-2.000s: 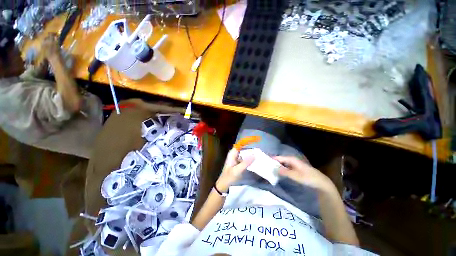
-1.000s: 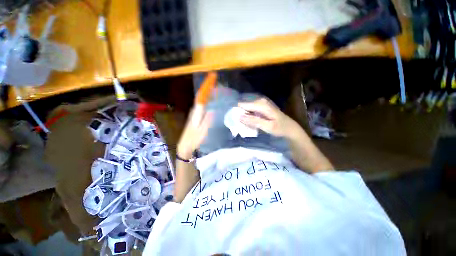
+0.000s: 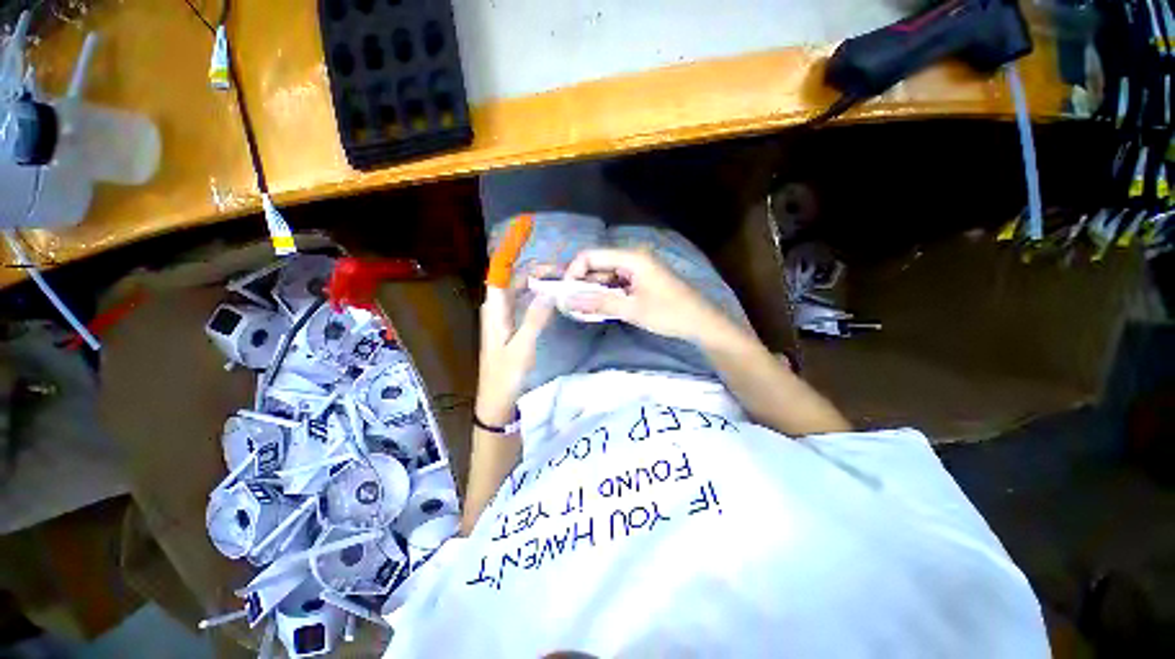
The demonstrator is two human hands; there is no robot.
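A small white piece (image 3: 562,292), perhaps limp cloth or soft wrap, is over my lap and partly hidden by fingers. My right hand (image 3: 644,299) is closed on it from the right. My left hand (image 3: 508,337) is at its left, with an orange finger cot (image 3: 510,251) on one raised finger. Its thumb is close to the white piece; whether it grips it is unclear.
The bench edge (image 3: 619,126) runs ahead, with a black parts tray (image 3: 396,80) and hot glue gun (image 3: 930,49) on top. White camera housings (image 3: 338,451) fill a box at left, beside a red item (image 3: 367,281). Cable leads (image 3: 1140,155) hang at right.
The view has shifted right and down. The white piece, earlier spread between both hands, now looks smaller and bunched in my right hand. My hands parted, then came closer together again.
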